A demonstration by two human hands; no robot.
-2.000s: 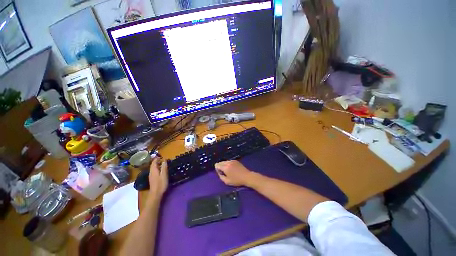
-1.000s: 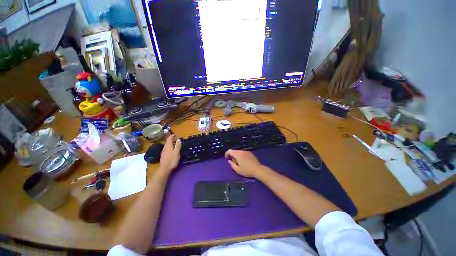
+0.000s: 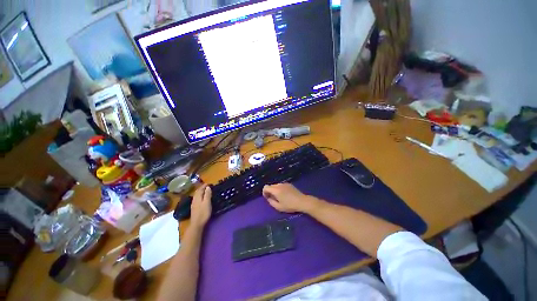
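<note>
A long black keyboard (image 3: 259, 179) lies below the large monitor (image 3: 241, 64), which shows a white page on a dark screen. My left hand (image 3: 201, 203) rests at the keyboard's left end, beside a black mouse (image 3: 183, 207). My right hand (image 3: 284, 197) rests at the keyboard's front edge with the fingers curled; its fingertips are hard to make out. A dark smartphone (image 3: 263, 240) lies on the purple mat (image 3: 235, 279) in front of my hands. Another dark mouse (image 3: 357, 173) lies at the mat's right side, with no hand on it.
White paper (image 3: 159, 240), a brown cup (image 3: 130, 281), glass jars (image 3: 84, 236) and a tissue box (image 3: 127, 213) stand at left. A toy figure (image 3: 108, 160) is behind them. A grey jointed stand (image 3: 277, 135) lies under the monitor. Driftwood (image 3: 388, 50) and loose papers (image 3: 480, 169) are at right.
The view has tilted and shifted, so more of the monitor shows than one second ago. Both hands stay at nearly the same places by the keyboard. The phone and mice have not visibly moved.
</note>
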